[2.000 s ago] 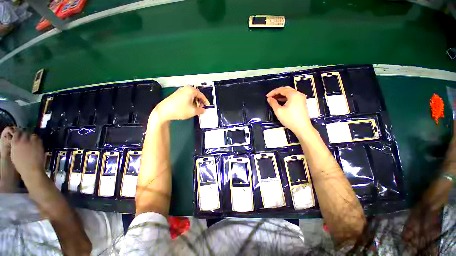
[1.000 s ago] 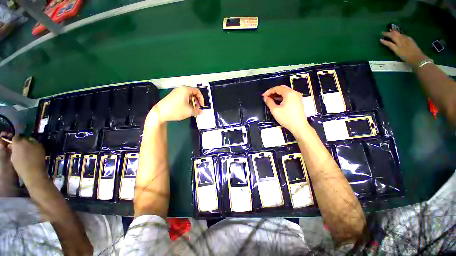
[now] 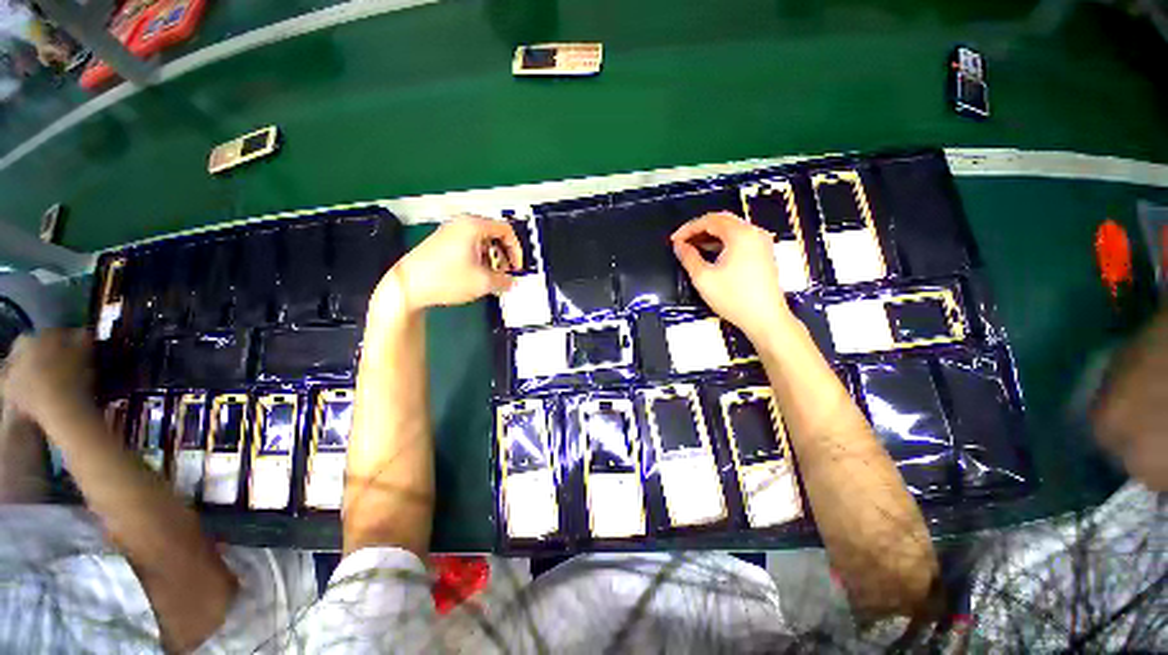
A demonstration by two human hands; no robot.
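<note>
My left hand (image 3: 461, 265) is at the upper left corner of the black blister tray (image 3: 628, 205). Its fingers are bent beside a white-bottomed front housing (image 3: 524, 301); what lies between its fingertips is too small to tell. My right hand (image 3: 733, 266) hovers over the tray's top row, thumb and forefinger together; a tiny part between them cannot be made out. Its wrist partly covers a sideways housing (image 3: 696, 344). Gold-edged housings (image 3: 612, 471) stand in the bottom row, and two more (image 3: 849, 228) sit at the upper right. Several pockets are empty.
A second black tray (image 3: 243, 237) lies left, with a neighbour's blurred hand (image 3: 51, 371). Gold phones (image 3: 557, 59) and a dark phone (image 3: 970, 82) lie on the green belt. Orange parts (image 3: 1112, 256) and another person's blurred hand (image 3: 1134, 410) are at right.
The belt phones have shifted left; another gold phone and a dark one now show. The right neighbour's arm reached over the belt and has drawn back. My hands have barely moved.
</note>
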